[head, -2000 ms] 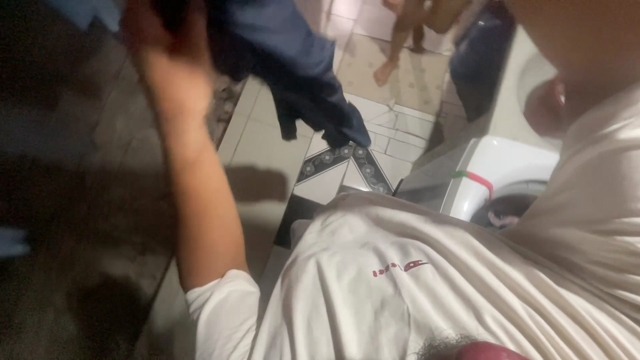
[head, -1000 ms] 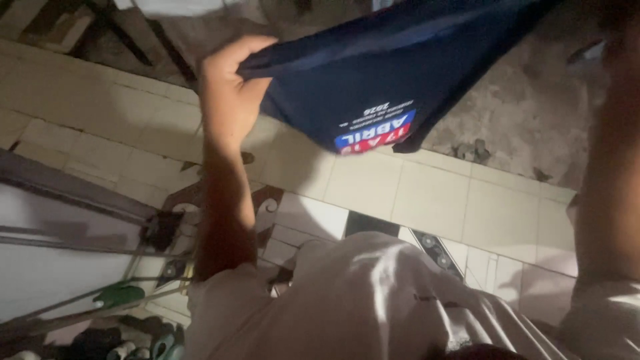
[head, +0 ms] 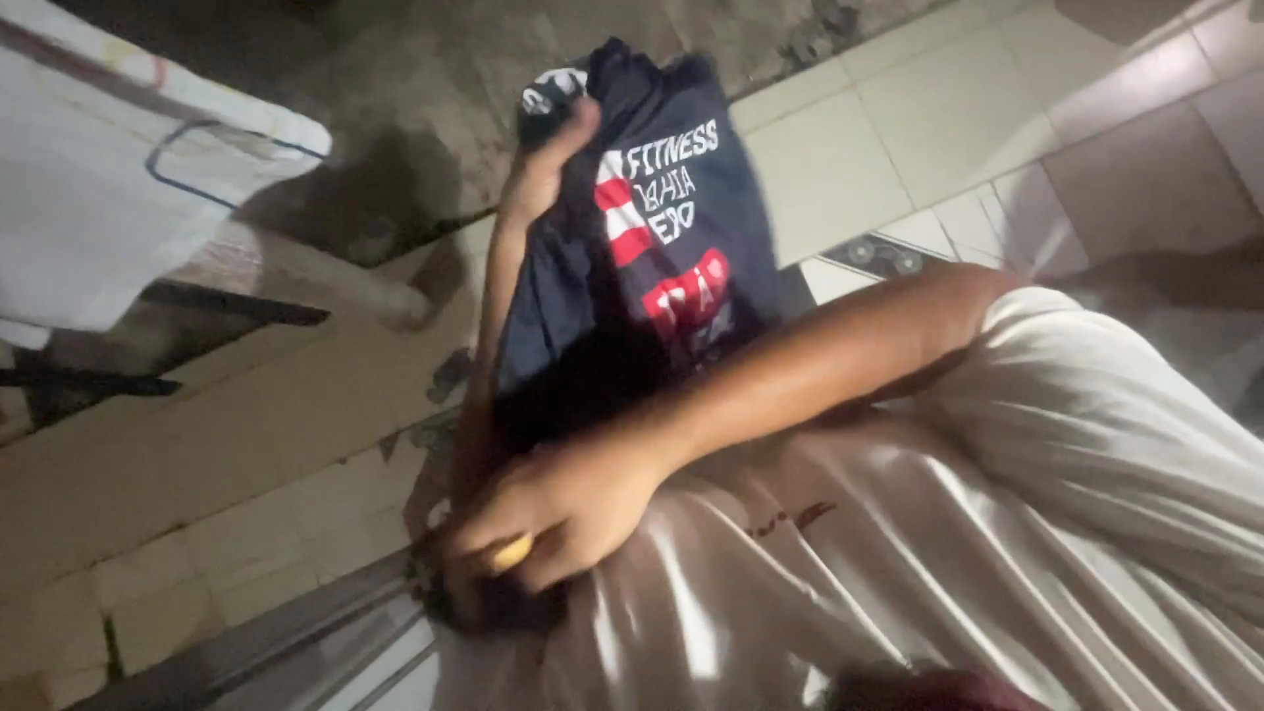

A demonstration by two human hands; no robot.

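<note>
A navy printed garment (head: 681, 247), probably a T-shirt, hangs bunched in front of my chest, with white lettering and red patches facing up. My left hand (head: 548, 163) grips its upper left edge, thumb raised along the cloth. Crossing low over the front, my right hand (head: 563, 518) is blurred and closed around dark fabric at the garment's lower end. A small yellow object (head: 512, 553) shows at the fingers of that hand; whether it is a ring or something held cannot be told. My forearm and the shadow hide part of the cloth.
At the upper left hangs a white cloth (head: 118, 148) with coloured lines, near dark bars (head: 237, 301). Pale floor tiles (head: 829, 158) run beneath, beside rough dark ground (head: 415, 59). Metal rods (head: 385, 657) show at the lower left.
The navy garment was stretched wide from my left hand a second ago; it now hangs bunched. My right hand has come across to the lower left. The view has shifted strongly.
</note>
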